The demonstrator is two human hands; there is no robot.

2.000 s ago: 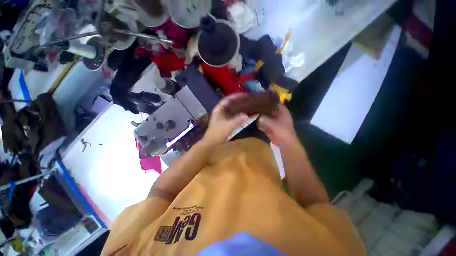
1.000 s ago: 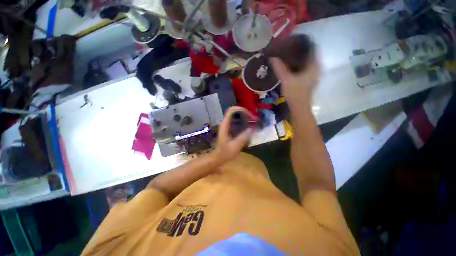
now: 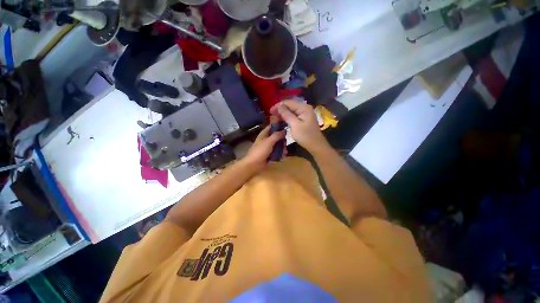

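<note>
My left hand is shut on a small dark thread cone, held upright in front of my body at the table's near edge. My right hand is at the top of this cone, thumb and fingertips pinched together; whether a thread is between them cannot be seen. A larger brown thread cone stands on a round disc of the thread stand just beyond my hands. The grey metal sewing machine head is to the left of my hands.
Red fabric and dark fabric lie behind my hands, with yellow scraps at the table edge. Pink fabric is beside the machine. A metal rod crosses above. A white bench is at right.
My right hand has let go of the larger brown cone, which now stands on the disc, and has come back to the small cone. My left hand still holds the small dark cone.
</note>
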